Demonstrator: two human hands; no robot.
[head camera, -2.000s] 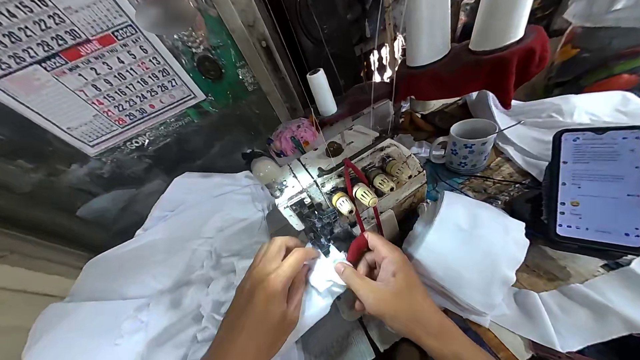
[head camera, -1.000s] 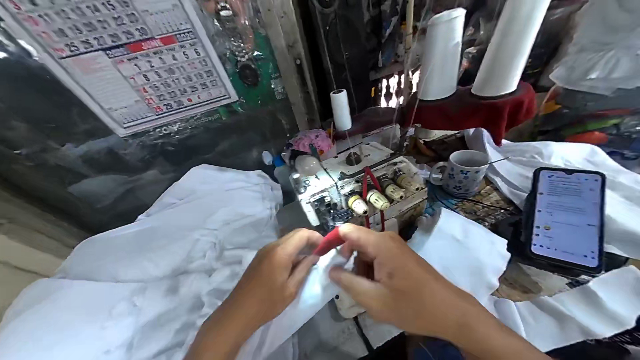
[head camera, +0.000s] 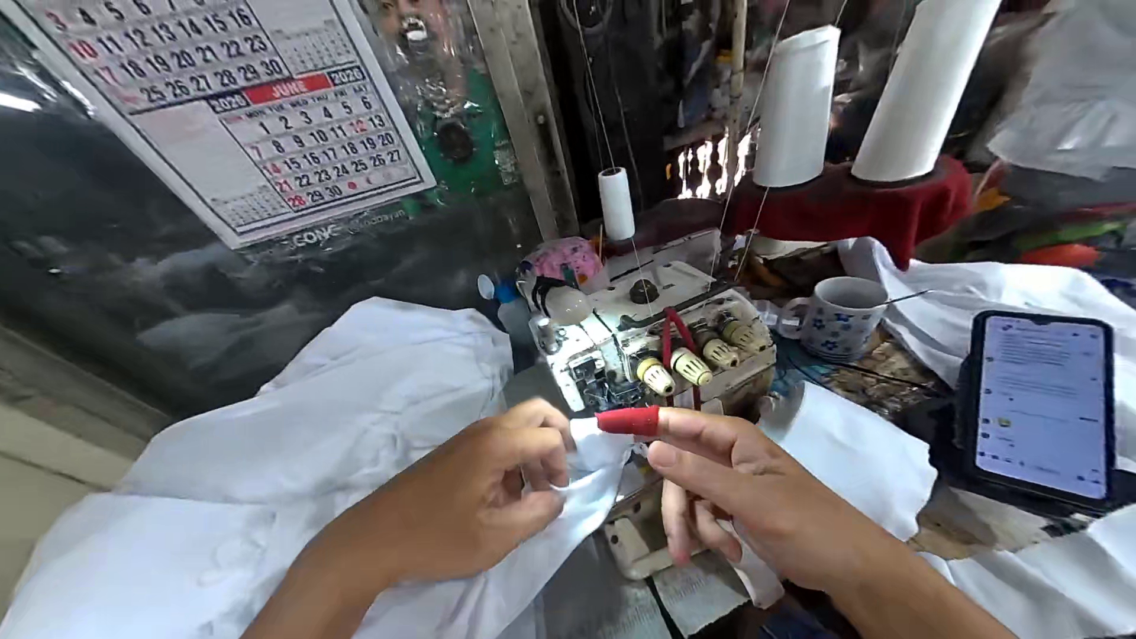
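Observation:
An overlock sewing machine (head camera: 657, 355) stands in the centre, its lamp lit, with several yellow-white tension knobs (head camera: 690, 366) and a red strip (head camera: 679, 328) looped among them. My left hand (head camera: 497, 493) is in front of it, fingers curled beside the white cloth (head camera: 590, 470); whether it grips the cloth is hidden. To its right, my right hand (head camera: 737, 497) has its thumb and fingers apart. A red covering (head camera: 628, 421) lies around its extended index fingertip, which points left over the cloth. A large heap of white fabric (head camera: 328, 417) spreads on the left.
White thread cones (head camera: 796, 106) stand on a red cloth (head camera: 941, 204) behind. A smaller spool (head camera: 616, 204) sits above the machine. On the right are a floral mug (head camera: 839, 318) with a utensil, a lit phone (head camera: 1043, 404) and cut white fabric (head camera: 852, 453). A calendar (head camera: 311, 115) hangs at the left.
My hands were close together at the cloth before the machine; now they are farther apart, and my right index finger is stretched out. The view has shifted somewhat.

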